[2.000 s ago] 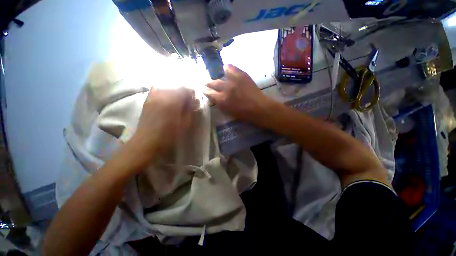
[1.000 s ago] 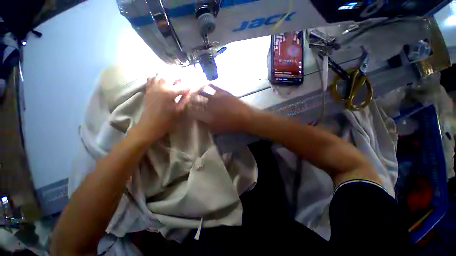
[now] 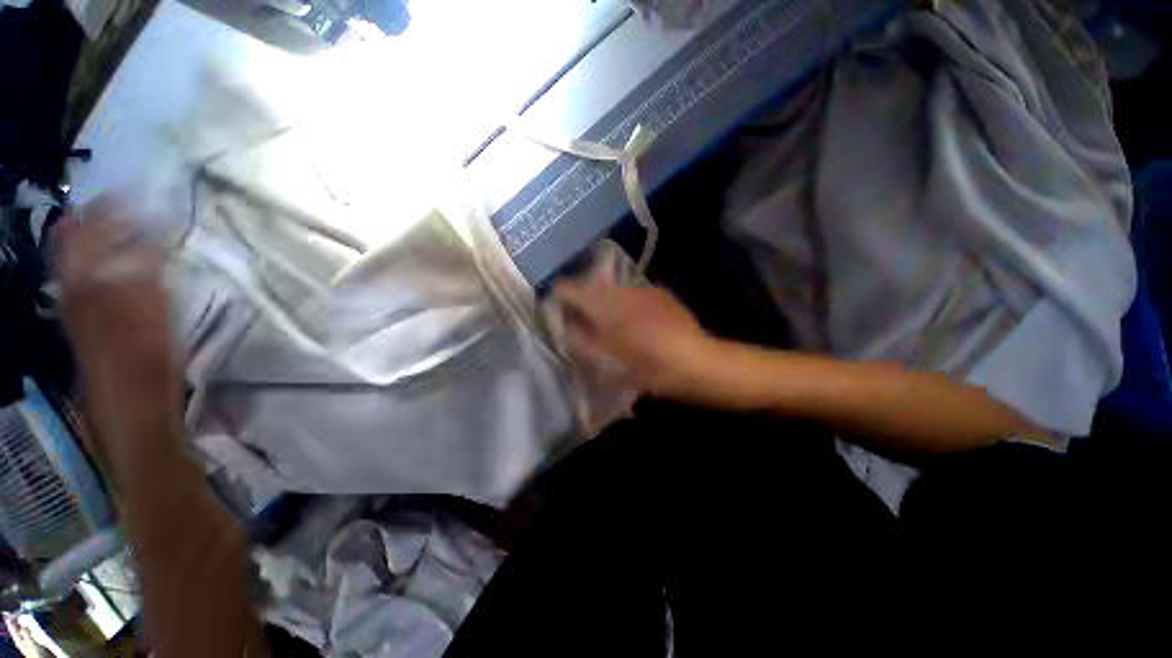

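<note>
The pale grey-cream garment (image 3: 386,334) lies bunched on the white table and hangs over its front edge. Its upper part fades into lamp glare. A narrow cream strip (image 3: 495,264) runs along its right side, and a thin pale tape (image 3: 630,174) trails over the table edge. My right hand (image 3: 623,328) is blurred at the garment's right edge, with its fingers on the cloth. My left hand (image 3: 116,264) is blurred at the far left, at or beside the garment's left side; its fingers and any hold are unclear.
The grey ruler strip (image 3: 694,109) runs along the table's front edge. Pale cloth (image 3: 925,193) hangs at the right. A white fan with a light-blue frame (image 3: 52,476) is at the lower left. More pale cloth (image 3: 386,578) lies low at centre left. Machine parts show at the top, in glare.
The view has swung down and left, and the phone and scissors are out of it. My hands have moved apart from beside the needle. The garment is more spread out.
</note>
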